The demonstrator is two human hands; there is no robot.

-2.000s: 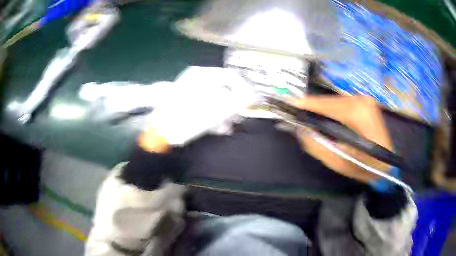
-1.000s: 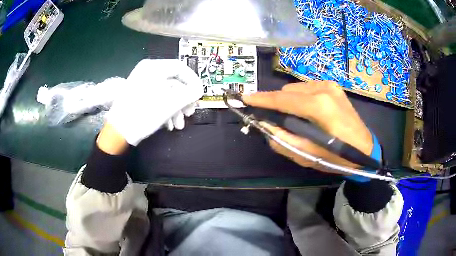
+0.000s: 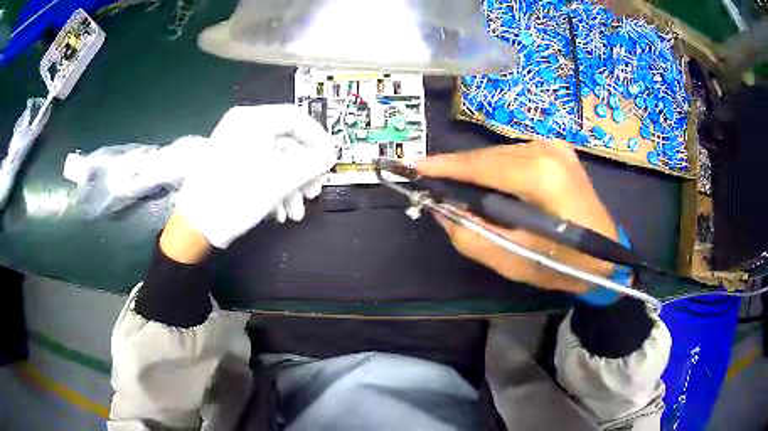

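Note:
The open white power-strip housing (image 3: 416, 108) lies on the black mat below the hood, with a green circuit board (image 3: 392, 134) and thin internal wires in it. My left hand (image 3: 257, 168), in a white glove, rests at the housing's left edge; its fingertips are bunched there, and what they pinch, if anything, is hidden. My bare right hand (image 3: 530, 210) holds the black soldering iron (image 3: 522, 216) like a pen, its tip at the housing's lower edge. The whitish solder feed tube (image 3: 539, 257) runs along the iron and past the blue wrist strap (image 3: 610, 286).
A clear hood (image 3: 358, 38) hangs just above the housing. A cardboard tray (image 3: 623, 130) heaped with blue discs stands at right. A bagged cord (image 3: 126, 172) lies left of my glove. Another open housing (image 3: 74, 52) lies at the far left on the green bench.
From the blurred earliest frame, the view has steadied and both hands appear farther left. Since one second ago, the housing and hood appear slightly farther left, and the iron remains at the housing's lower edge.

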